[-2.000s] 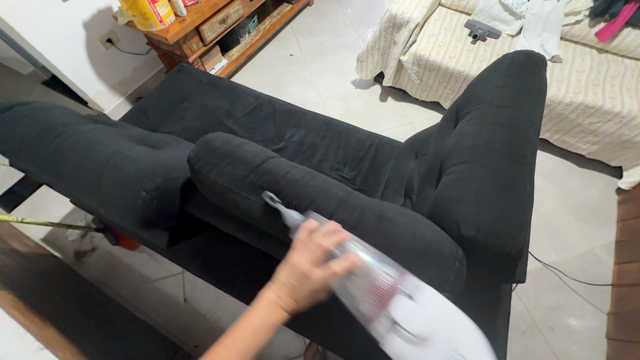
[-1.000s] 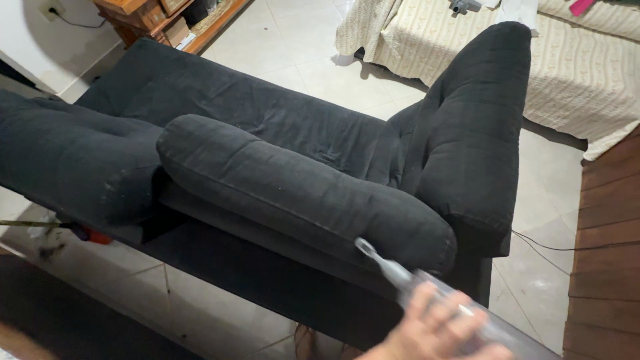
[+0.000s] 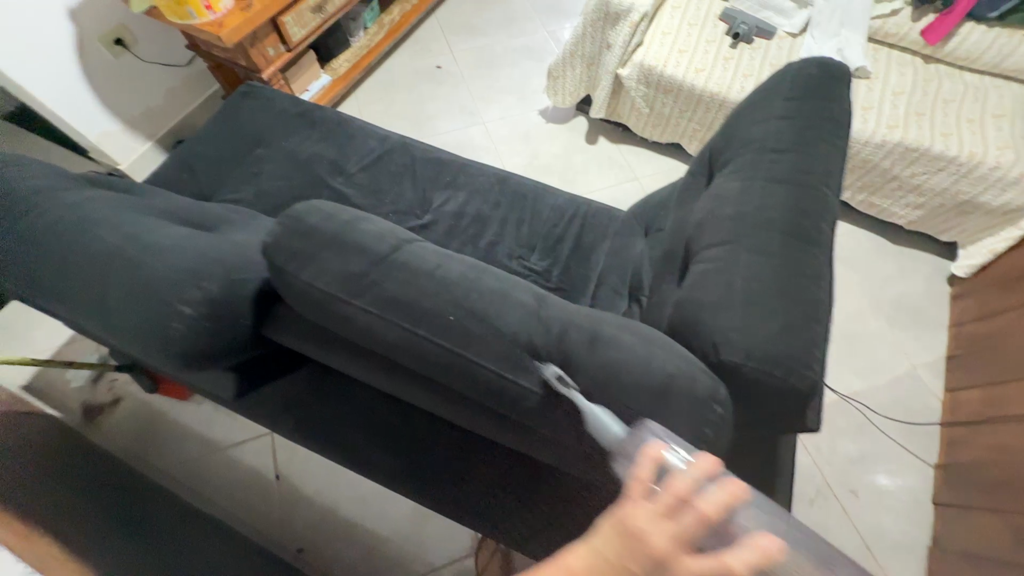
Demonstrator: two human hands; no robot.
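A handheld vacuum cleaner (image 3: 768,512) with a clear body and a narrow grey nozzle (image 3: 588,412) reaches in from the lower right. My left hand (image 3: 680,512) lies over its clear front part, fingers spread along it. The nozzle's tip is at the near face of a long black back cushion (image 3: 480,296) on a black fabric sofa (image 3: 400,176). My right hand is out of the picture, as is the rear of the vacuum.
A tufted black cushion (image 3: 760,216) rises at the sofa's right end, another (image 3: 120,256) at the left. Beyond stand a wooden cabinet (image 3: 240,40) and a sofa under a cream cover (image 3: 920,160) bearing a grey vacuum head (image 3: 746,26). Thin cables (image 3: 888,412) cross the tiled floor.
From two seconds ago, the vacuum nozzle has moved right along the back cushion, from near its left part towards its right part, and my left hand with it.
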